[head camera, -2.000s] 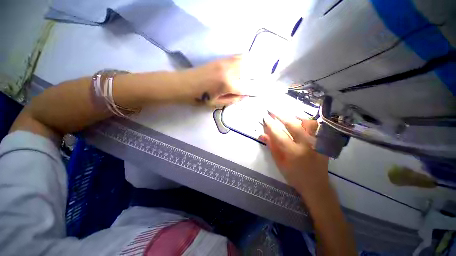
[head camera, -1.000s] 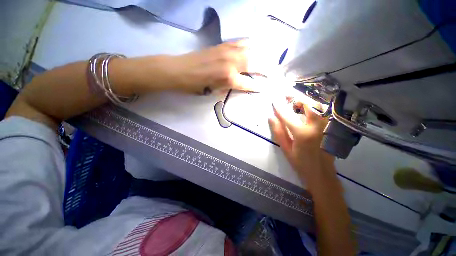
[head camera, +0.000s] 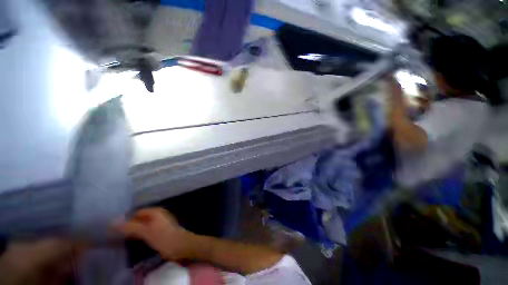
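Note:
A long pale blue-grey fabric strip, likely a collar piece (head camera: 101, 167), lies over the table's front edge and hangs down towards the lap. My right hand (head camera: 159, 231) is below the table edge, its fingertips closed on the strip's right side. My left hand (head camera: 39, 261) is blurred at the lower left, close to the strip's left side; its fingers cannot be made out. The sewing machine's needle area (head camera: 131, 58) is blurred at the upper left, beyond the strip's upper end.
Red-handled snips (head camera: 200, 65) and a tan-yellow handle (head camera: 239, 80) lie by the machine. Purple cloth (head camera: 224, 28) drapes the machine head. Blue garment pieces (head camera: 312, 189) bunch below the table at right. Another person (head camera: 451, 122) is at the right, near a raised arm.
The view has swung to the right. Both hands have left the needle area and are now below the table edge at the strip, which now hangs over that edge.

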